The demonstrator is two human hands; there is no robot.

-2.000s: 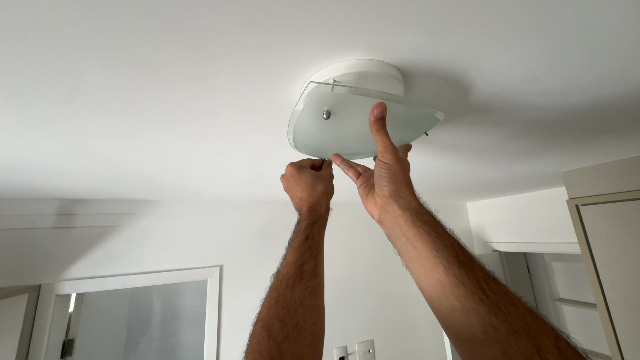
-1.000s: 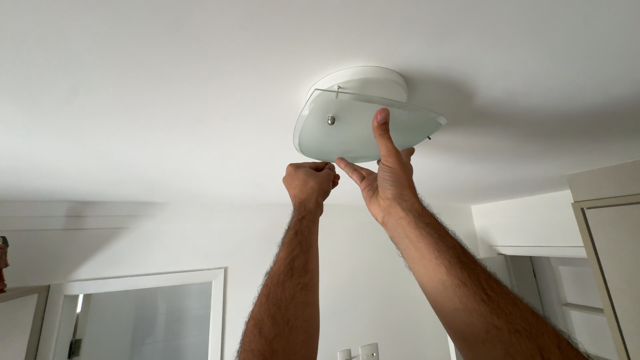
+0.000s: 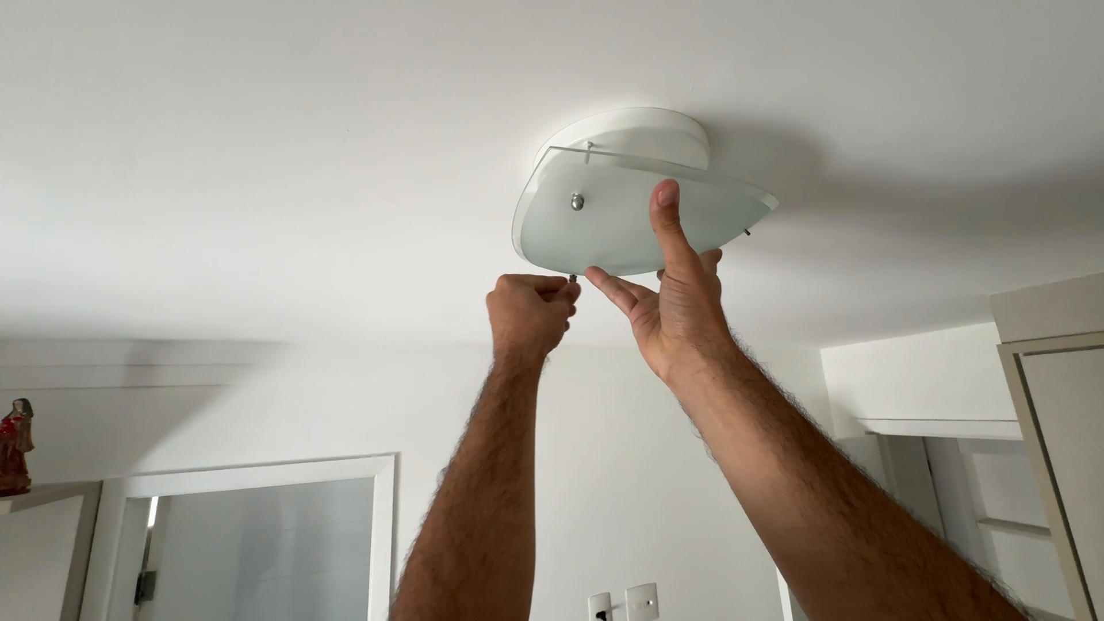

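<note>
A frosted glass lampshade panel (image 3: 630, 216) hangs tilted under the round white base (image 3: 642, 134) of a ceiling lamp. One round metal knob (image 3: 578, 202) sits on the glass, and a bare threaded stud (image 3: 747, 231) shows at its right edge. My left hand (image 3: 530, 312) pinches a small dark metal fastener (image 3: 573, 279) between thumb and fingertips, just below the lower left edge of the glass. With its thumb raised in front of the panel, my right hand (image 3: 681, 285) supports the glass along the lower edge; some of its fingers are hidden behind.
A white door frame (image 3: 384, 517) stands at lower left, beside a cabinet (image 3: 47, 552) with a red and brown figurine (image 3: 15, 444) on top. Wall outlets (image 3: 641, 601) are at bottom centre. On the right are a tall cabinet (image 3: 1065, 431) and another doorway (image 3: 940, 429).
The small fastener at my left fingertips shows more clearly below the glass now. My right hand stays at the glass. The view has shifted slightly, showing the figurine in full.
</note>
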